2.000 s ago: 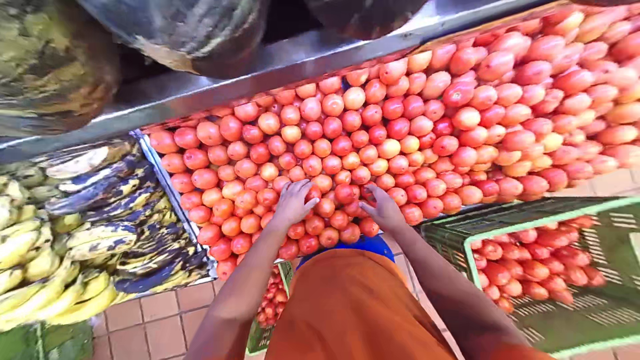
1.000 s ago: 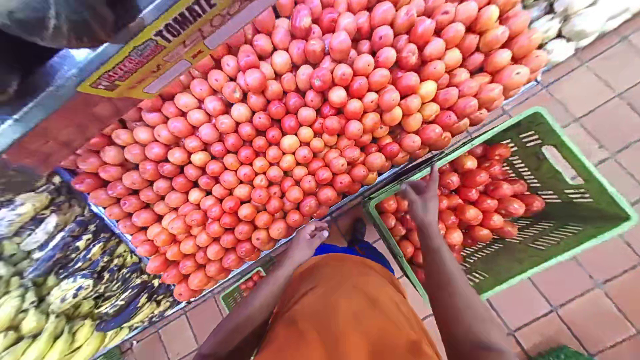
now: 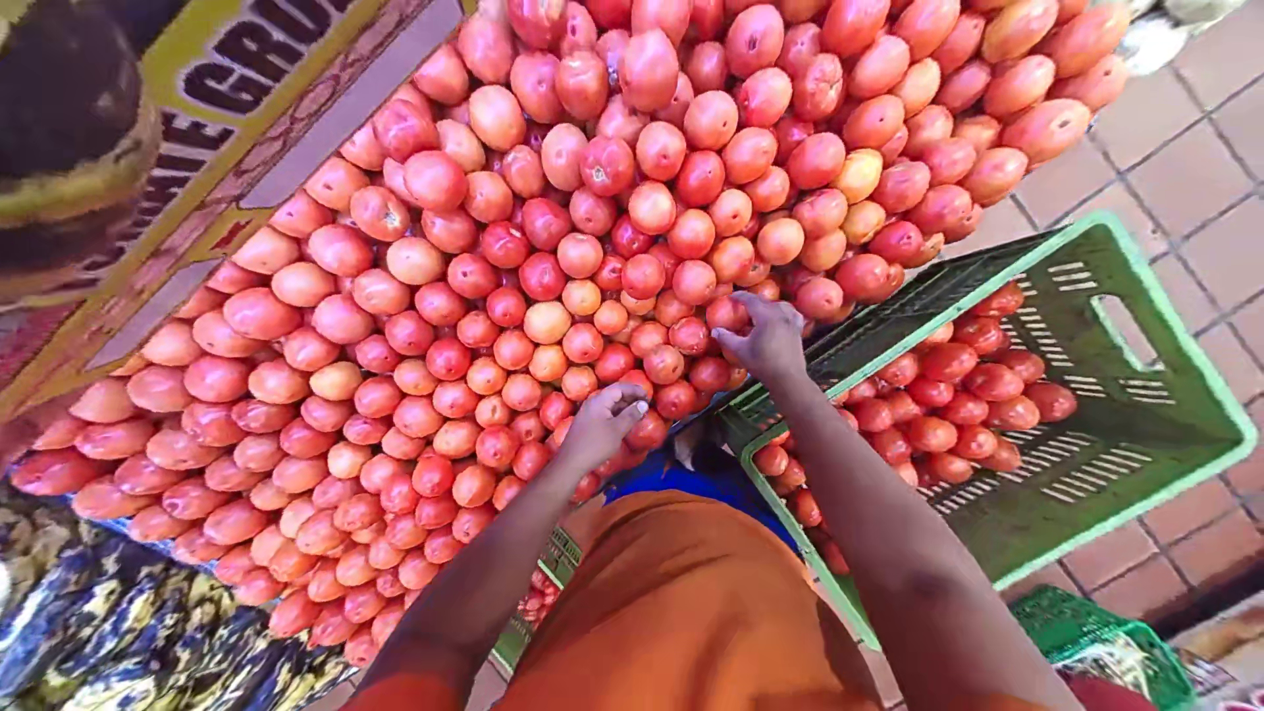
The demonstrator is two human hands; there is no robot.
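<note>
A broad heap of red and orange tomatoes (image 3: pixel 513 351) fills the display in front of me. My left hand (image 3: pixel 604 425) is over its near edge, fingers curled; whether a tomato is inside them cannot be told. My right hand (image 3: pixel 768 341) reaches the heap's near right edge, thumb and fingers around the side of one tomato (image 3: pixel 728 314). Below and right of that hand stands a green plastic crate (image 3: pixel 1086 504), tilted in view, with redder tomatoes (image 3: pixel 973 390) gathered at its left side. My right forearm passes over the crate's near end and hides part of it.
A printed sign (image 3: pixel 267 118) borders the heap at upper left. Dark-spotted plantains (image 3: pixel 128 622) lie at lower left. Another green crate (image 3: pixel 513 637) with small tomatoes shows beside my orange shirt. Tiled floor (image 3: pixel 1175 148) runs along the right, with a green basket (image 3: pixel 1106 642) at lower right.
My right hand has moved from the crate's near edge back onto the tomato heap. My left hand has moved from the heap's front border onto its near tomatoes. The view has shifted.
</note>
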